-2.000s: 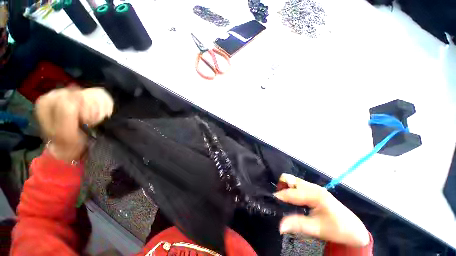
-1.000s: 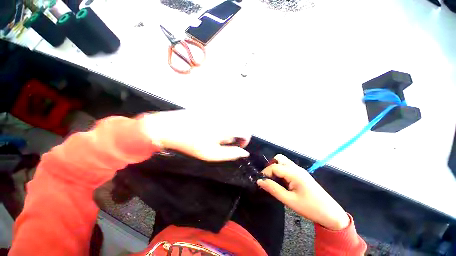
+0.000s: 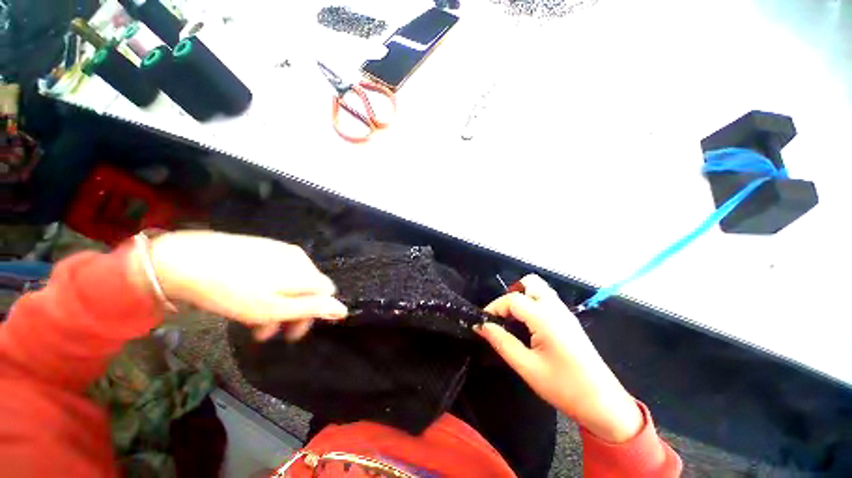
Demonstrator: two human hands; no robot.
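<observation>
A black garment (image 3: 374, 373) lies over my lap, with a glittering beaded trim (image 3: 411, 306) running across it between my hands. My left hand (image 3: 248, 285) pinches the trim's left end with thumb and fingers. My right hand (image 3: 542, 341) grips the trim's right end near the table edge. A thin glint, perhaps a needle (image 3: 503, 280), stands up by the right fingertips. A blue ribbon (image 3: 673, 250) runs taut from a notched black weight (image 3: 761, 205) on the table to the work beside my right hand.
On the white table (image 3: 579, 121) lie orange-handled scissors (image 3: 360, 107), a dark phone (image 3: 411, 47), black thread cones (image 3: 210, 79) at the left and a speckled bead patch (image 3: 350, 21). A red stool (image 3: 121, 201) stands left, below the table edge.
My left hand swung from far left to beside my right hand, then moved back left along the trim. The right hand moved in closer to the trim. The camera view has shifted.
</observation>
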